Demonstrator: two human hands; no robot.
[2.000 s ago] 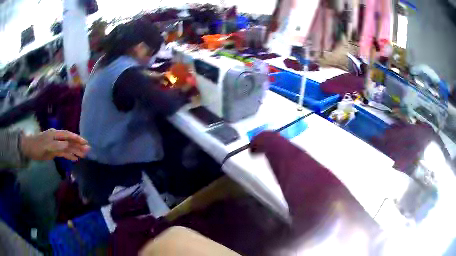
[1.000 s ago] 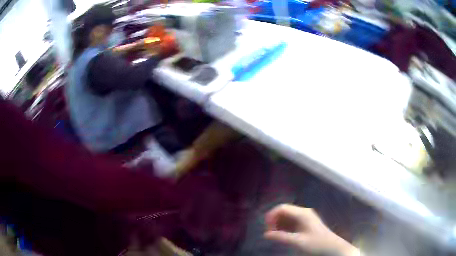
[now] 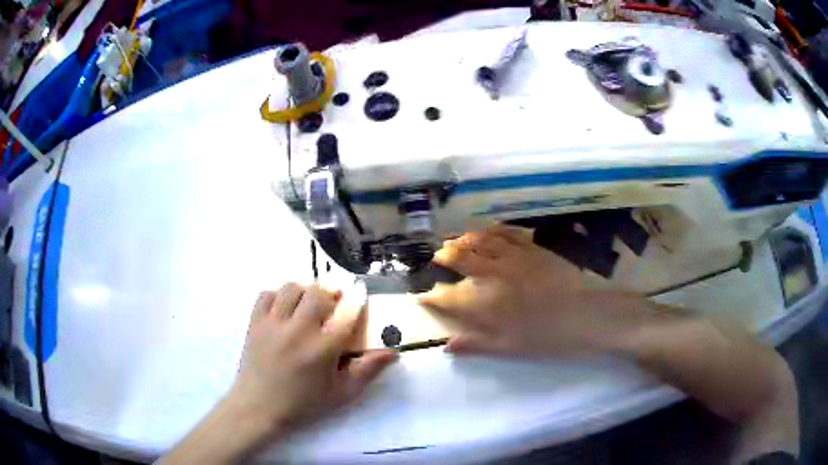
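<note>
A white sewing machine [image 3: 545, 150] with a blue stripe stands in front of me. Its presser foot area [image 3: 390, 265] is brightly lit, above the pale needle plate [image 3: 399, 313]. My left hand [image 3: 304, 350] rests on the bed left of the plate, its thumb and forefinger apart with nothing visible between them. My right hand [image 3: 508, 295] is right of the plate, slightly blurred, with fingertips close to the presser foot. A small dark patch lies near its fingertips; I cannot tell whether the hand holds it. No maroon cloth shows at the needle.
The white table [image 3: 136, 263] has a blue strip [image 3: 47, 272] at left. Black angular shapes [image 3: 595, 241] show under the machine arm. A grey peg with a yellow ring [image 3: 300, 82] stands on the head. Maroon cloth [image 3: 363, 18] and a blue tray [image 3: 172, 45] are behind.
The view has swung from a seated person, table and maroon cloth to the sewing machine. The maroon cloth in the foreground is gone from view. Both my hands are now beside the needle area.
</note>
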